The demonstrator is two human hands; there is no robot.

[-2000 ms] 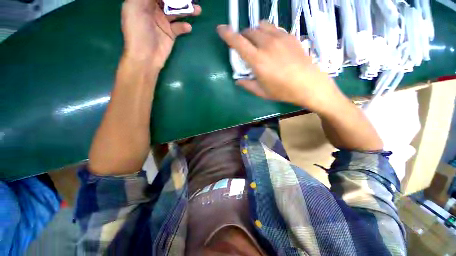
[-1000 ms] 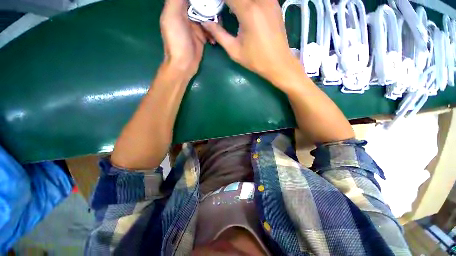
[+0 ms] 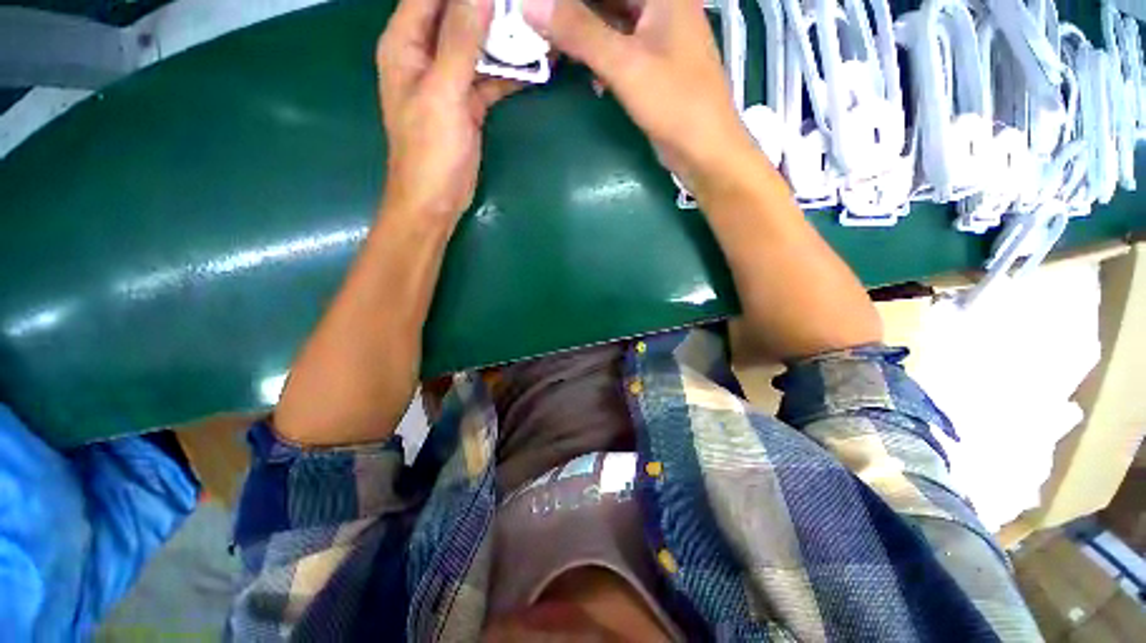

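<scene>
A white loop unit (image 3: 514, 48) is held at the top edge of the picture, its white disc end and thin end bracket pointing toward me. Its far part is hidden by the hands and the picture's edge. My left hand (image 3: 434, 94) grips it from the left. My right hand (image 3: 647, 69) is on it from the right, thumb and fingers at the disc end. Several covered units (image 3: 876, 138) overlap in a row to the right, discs toward me. The bracket of one unit shows beside my right wrist.
The glossy green worktop (image 3: 566, 264) lies under the hands. A brown carton (image 3: 1091, 377) with loose white parts (image 3: 1005, 389) is below its edge at right. A grey upright (image 3: 76, 53) crosses the upper left. Blue plastic (image 3: 88, 528) is at lower left.
Two seconds ago my right hand was at the row and my left hand held a unit alone. My right hand has moved left onto the held unit. The view has shifted.
</scene>
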